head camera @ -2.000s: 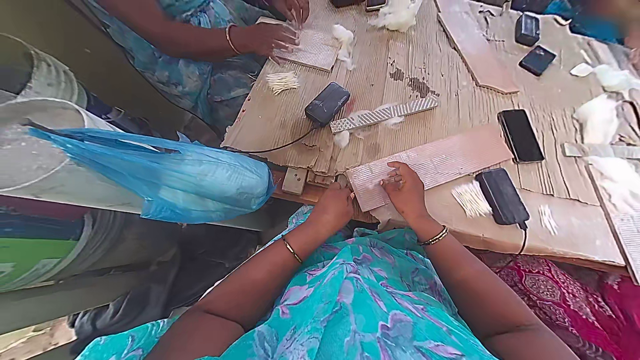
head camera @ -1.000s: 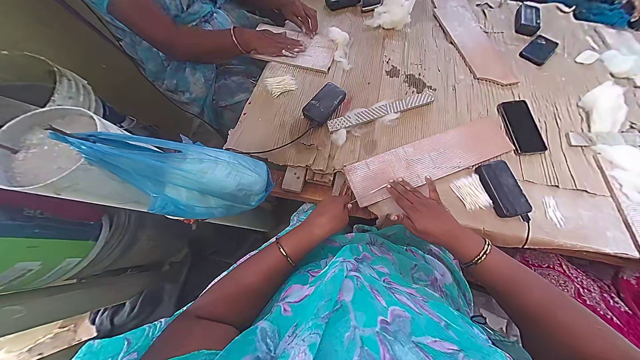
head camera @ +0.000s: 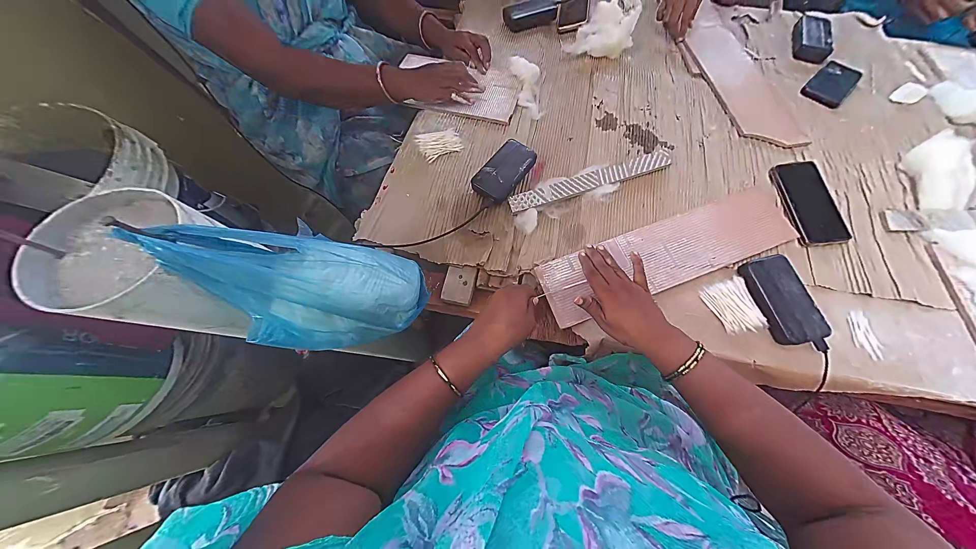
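A ridged pinkish board [head camera: 701,240] lies at a slant near the table's front edge. On its left part my right hand [head camera: 625,305] rests palm down with the fingers spread. My left hand [head camera: 507,313] is curled beside the board's left end; whether it holds something cannot be told. A bundle of thin white sticks [head camera: 732,305] and a black box-like device with a cable [head camera: 785,299] lie to the right of my right hand. Beyond the board is a patterned strip [head camera: 591,181] with tufts of white cotton by it.
A co-worker's hands [head camera: 438,80] rest on another board [head camera: 496,95] at the upper left. A dark phone [head camera: 810,202] touches or nearly touches my board's right end. A blue plastic bag [head camera: 343,293] and a white bucket [head camera: 46,259] stand left of the table. Another long board [head camera: 751,95] lies farther back.
My right hand has gone from raised, bent fingers to lying flat on the board. A co-worker's hand now shows at the far board.
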